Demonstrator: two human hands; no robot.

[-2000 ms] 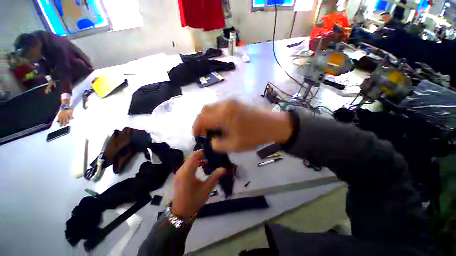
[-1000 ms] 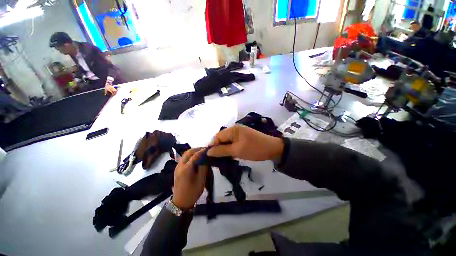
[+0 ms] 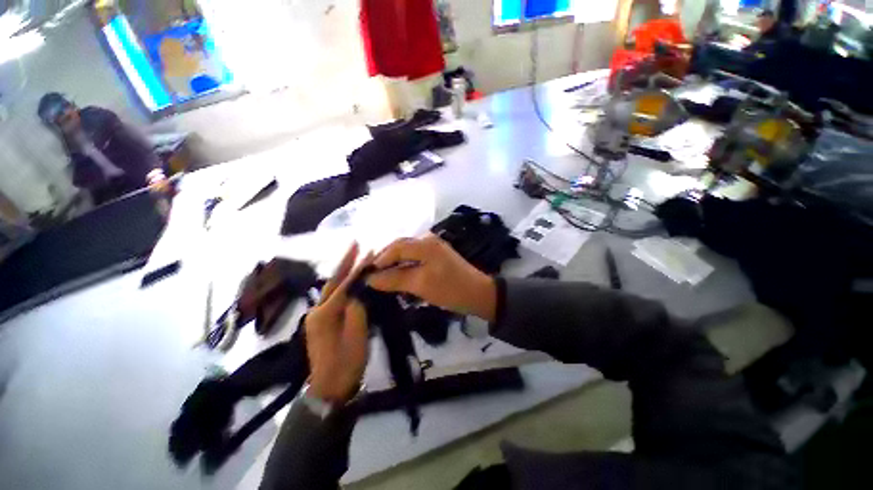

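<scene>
My left hand [image 3: 337, 343] and my right hand [image 3: 431, 278] are close together above the table, both on a dark fabric strip [image 3: 395, 349]. The strip hangs down from the fingers, its lower end in front of the stack of strips. The stack of strips [image 3: 469, 386], a dark bar, lies near the table's front edge, partly hidden by the hanging strip and my left wrist. The bundle of uncut strips [image 3: 206, 412], a loose black heap, lies to the left. A second dark heap [image 3: 479, 234] lies behind my right hand.
A brown fabric piece [image 3: 273, 292] lies by the left heap. A clear plastic bag [image 3: 383, 212] is behind my hands. A printed spec sheet [image 3: 557, 232] and cutting machines [image 3: 646, 110] are at the right. A person [image 3: 100, 153] stands at the far left behind dark cloth.
My hands have come together on the strip, which now hangs lower. The view has shifted, showing the spec sheet more fully than two seconds ago. The person at far left has straightened up from leaning.
</scene>
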